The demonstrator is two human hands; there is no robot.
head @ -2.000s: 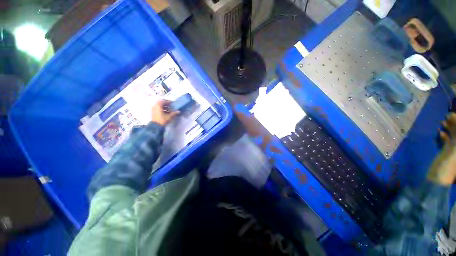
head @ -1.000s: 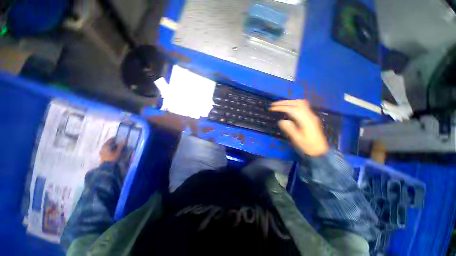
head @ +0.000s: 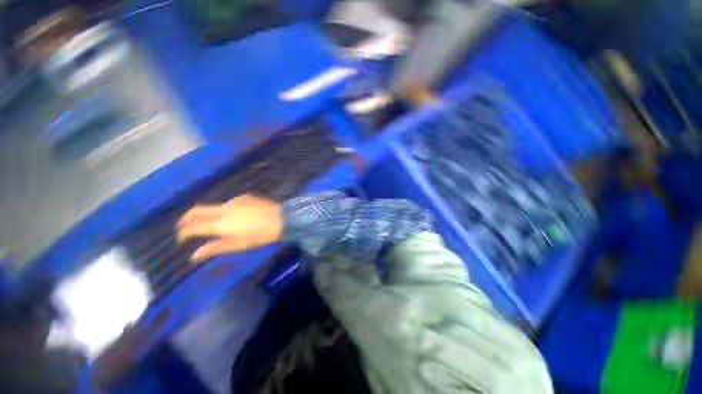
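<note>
The frame is strongly blurred. My right hand is over the black keyboard at the bench's front edge, fingers apart, holding nothing that I can see. A blue bin on the right holds a heap of blue-grey plastic housings. One blue-grey housing stands on the grey metal plate at the upper left. My left hand is not in view.
A white housing is at the back of the plate. White paper or cloth lies left of the keyboard. A dark mat is at the top edge. A bright green surface shows at the lower right.
The view has swung right, bringing the heaped bin into full view and taking the paper-lined bin and my left hand out. My right hand remains over the keyboard.
</note>
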